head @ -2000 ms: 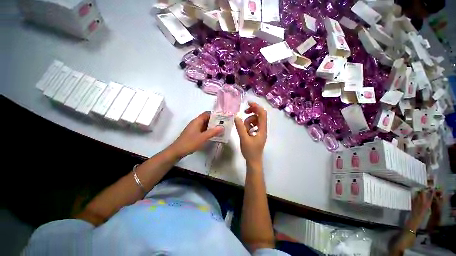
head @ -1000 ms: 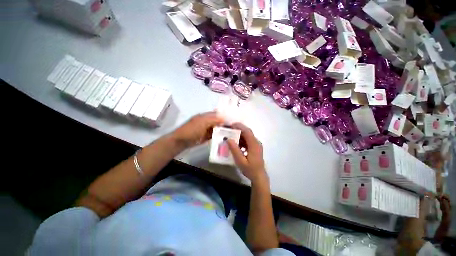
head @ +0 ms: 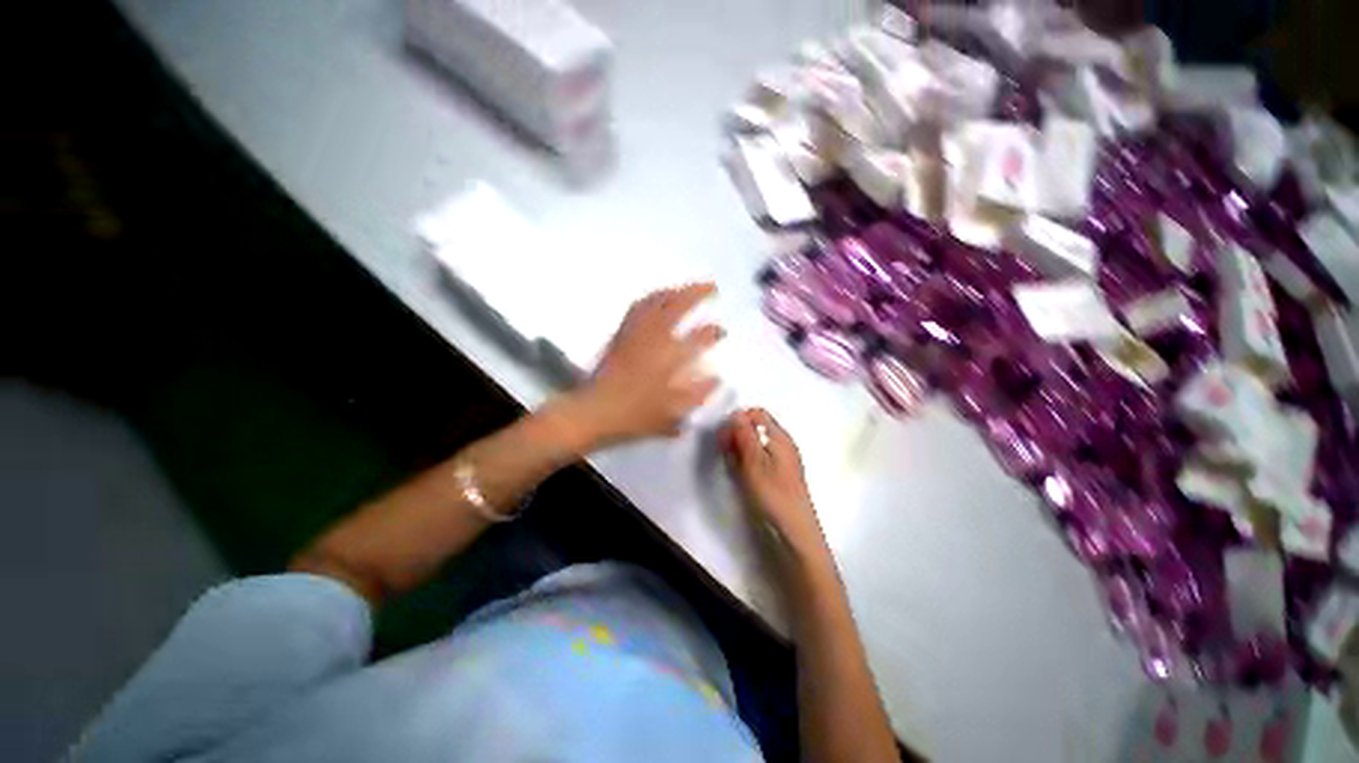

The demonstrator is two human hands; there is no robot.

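A row of white filled cartons [head: 492,261] lies on the table left of centre, blurred, its right end lost in glare. My left hand [head: 656,365] is at that right end, fingers spread; the area between fingers and thumb is washed out white, so I cannot tell whether it holds a carton. My right hand [head: 771,465] is just right of it, low over the table, fingers curled. A small white spot shows at its fingers; whether it holds anything is unclear.
Pink-purple bottles [head: 969,336] are heaped on the right, with loose open cartons [head: 1066,310] on top. A white carton block [head: 514,67] stands at the upper left. Pink-printed cartons [head: 1219,730] show at the lower right edge. The table edge curves below my hands.
The view has turned left, so the row and heap sit further right. The carton held between both hands is no longer distinguishable. My hands have separated, the left now at the row's end.
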